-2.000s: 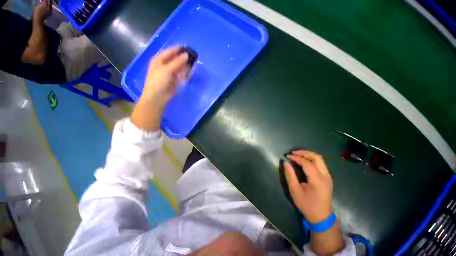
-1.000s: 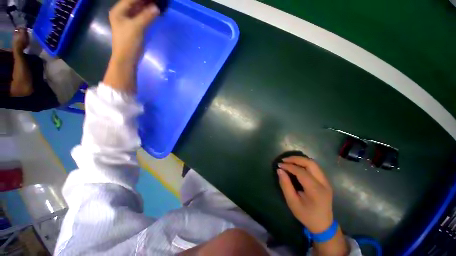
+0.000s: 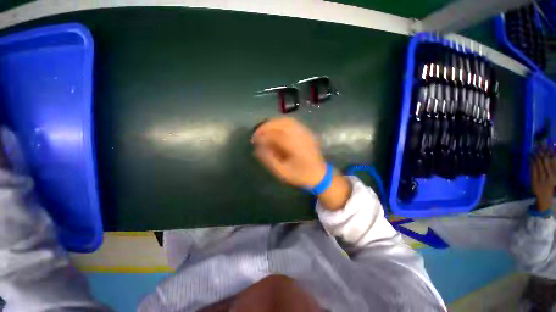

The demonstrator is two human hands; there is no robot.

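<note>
My right hand (image 3: 288, 151) is over the bench, blurred, with its fingers curled. A small dark patch shows at its fingertips; I cannot tell whether it is a held part or shadow. My left hand (image 3: 8, 146) is cut off by the left edge, dark and blurred, over the left tray (image 3: 88, 140); what it holds is hidden. Two loose black units (image 3: 288, 99) with thin shiny strips and some red lie side by side just beyond my right hand.
The right tray (image 3: 399, 140) holds dense rows of black units with silvery ends. A blue coiled cord (image 3: 367, 171) runs from my wrist strap. Another person's hand (image 3: 541, 170) is at a further blue tray at the far right. A white edge runs along the back.
The view has swung right, bringing the right tray fully in. My left hand, earlier holding a dark part over the left tray, is now at the picture's edge. My right hand is closer to the loose units.
</note>
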